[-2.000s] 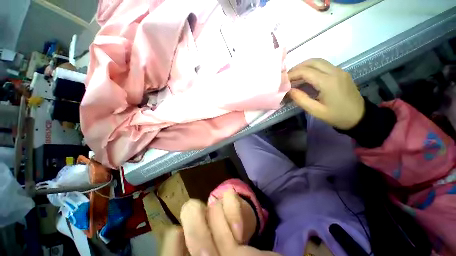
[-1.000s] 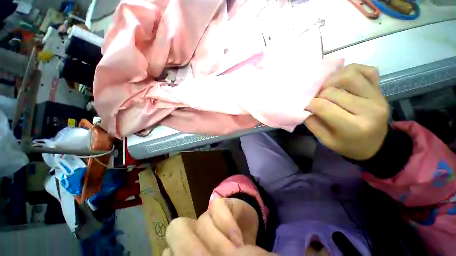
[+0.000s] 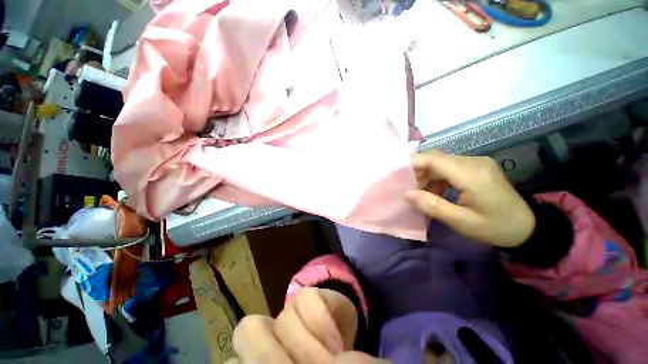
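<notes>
The pink garment piece (image 3: 177, 92) lies in large soft folds over the left part of the machine table (image 3: 568, 50). Its pale end panel reaches right and hangs over the table's front edge above the lap. My right hand (image 3: 472, 195) is at the panel's right edge, thumb and forefinger at the cloth. My left hand (image 3: 298, 330) is low in the picture, cut off by the bottom edge, fingers curled and away from the garment; whether it holds anything does not show. The needle area at the top is washed out by bright light.
Blue-handled shears (image 3: 522, 15) and orange-red snips (image 3: 469, 14) lie at the top right, with a short brown handle on the shears. A cardboard box (image 3: 245, 274) stands below the table. An orange container (image 3: 128, 249) and plastic bags are at the lower left.
Since one second ago the panel's end has dropped lower over the table edge and spread flatter. My right hand has moved slightly left and down with it. My left hand remains low.
</notes>
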